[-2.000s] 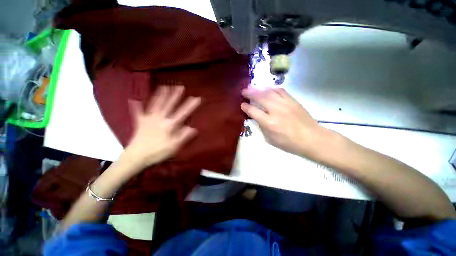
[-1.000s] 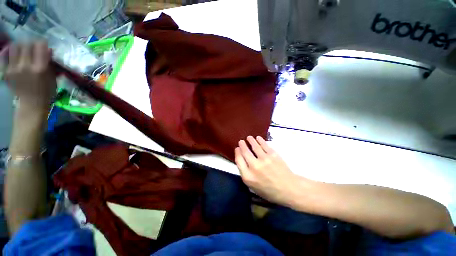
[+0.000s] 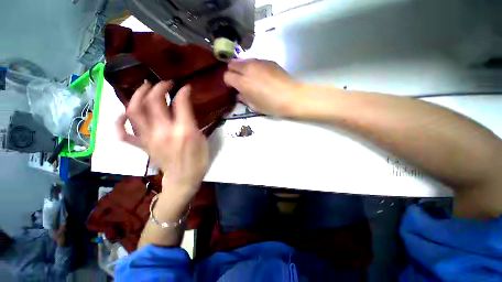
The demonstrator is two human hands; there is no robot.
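The dark red garment piece (image 3: 181, 60) lies bunched on the white tabletop, left of and partly under the sewing machine head (image 3: 192, 19). My left hand (image 3: 168, 129), blurred, with a bracelet at the wrist, is over its front left part with fingers spread. My right hand (image 3: 261, 85) is at the cloth's right edge beside the pale round knob (image 3: 224, 48), fingertips bent together on the cloth; the thumb is mostly hidden. The needle and presser foot are hidden. A small dark bit (image 3: 245, 131) lies on the table in front of my right hand.
More dark red cloth (image 3: 124, 206) hangs below the table's front left edge. A green basket (image 3: 98, 110) with plastic bags, white cable and an orange item is at the left. The machine bed extends right, with ruler markings (image 3: 404, 168) near the front edge. Part of a person (image 3: 41, 256) shows lower left.
My left hand has come back from the far left, where it held out a strip of cloth. My right hand has moved from the front edge towards the needle area. The cloth is more bunched; the view has shifted.
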